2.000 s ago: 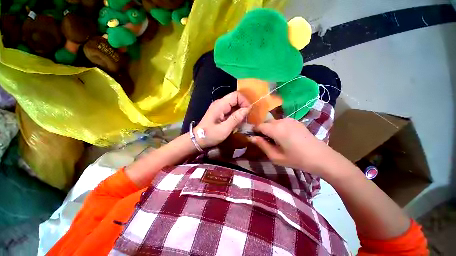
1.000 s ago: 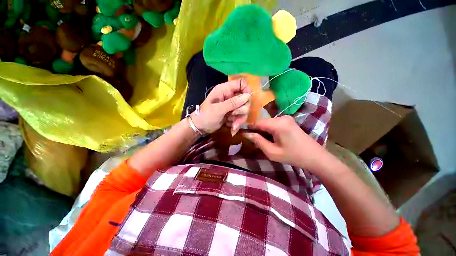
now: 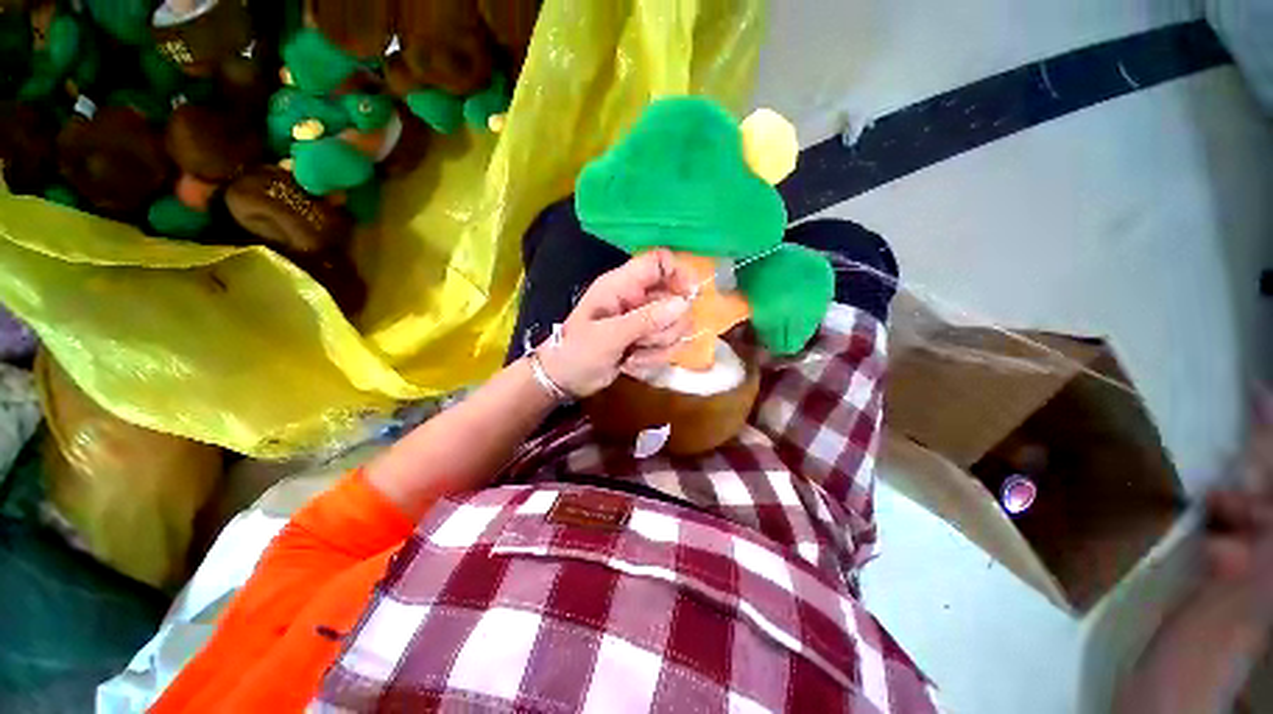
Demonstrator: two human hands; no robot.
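A plush toy with a green top [image 3: 677, 181], a yellow ball [image 3: 769, 145] and an orange stem [image 3: 708, 324] lies on my lap. Its brown base [image 3: 684, 416] has a white rim and a small white label [image 3: 652, 442]. My left hand [image 3: 624, 328] pinches at the stem, just above the base, with white thread [image 3: 747, 261] at its fingertips. My right hand [image 3: 1240, 527] is a blur, cut off at the right edge, away from the toy. A needle cannot be made out.
A yellow sack [image 3: 461, 300] full of similar plush toys [image 3: 286, 209] lies at the upper left. An open cardboard box [image 3: 963, 398] with a small round item [image 3: 1018, 492] inside stands at the right. A checked apron [image 3: 614, 600] covers my lap.
My right hand has left the toy and swung far out to the right. The toy's base and label are now uncovered. My left hand stays at the stem.
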